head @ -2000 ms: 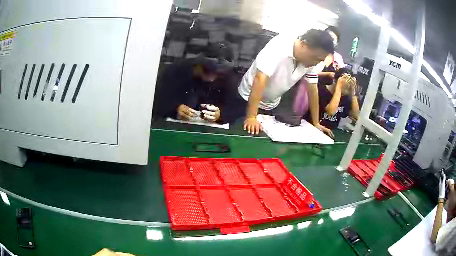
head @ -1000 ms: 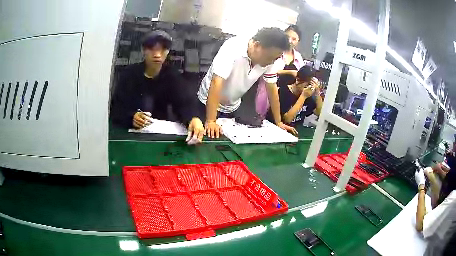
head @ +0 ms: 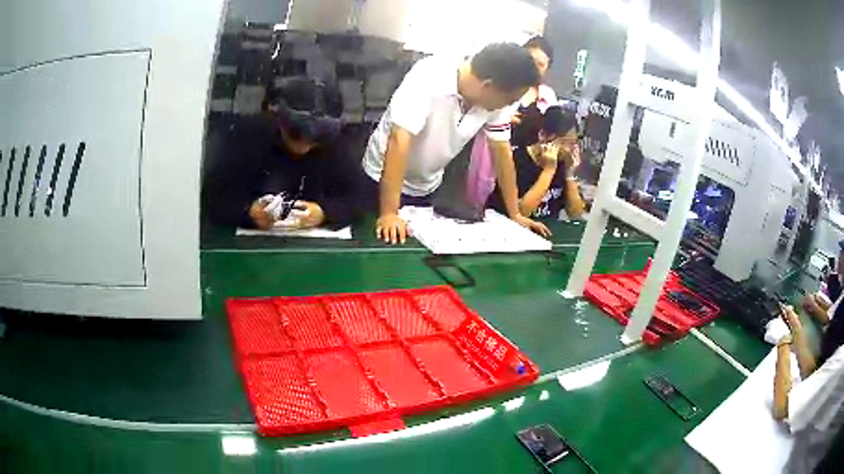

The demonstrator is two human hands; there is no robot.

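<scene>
Neither of my hands is in the picture. A black phone mid-frame [head: 546, 446] lies on the green conveyor belt at the lower right of centre, cut by the bottom edge. Another black mid-frame [head: 671, 396] lies further right on the belt. A third [head: 450, 270] lies on the darker green strip beyond the basket. The flat red plastic basket [head: 305, 355] sits in front of me with mesh compartments, lettering on its right end and no parts visible in it.
A large grey machine cabinet [head: 93, 250] stands at the left. White uprights [head: 606, 185] rise right of centre, beside another red basket [head: 601, 290] with dark parts. Several people sit or lean across the line over white sheets [head: 472, 233]. Another person's arm [head: 782, 375] is at the right edge.
The view has swung right, so a hand-like shape at the bottom edge has left the picture. The dark-clothed person across reached over the strip, then drew back. The belt mid-frames have shifted left in view.
</scene>
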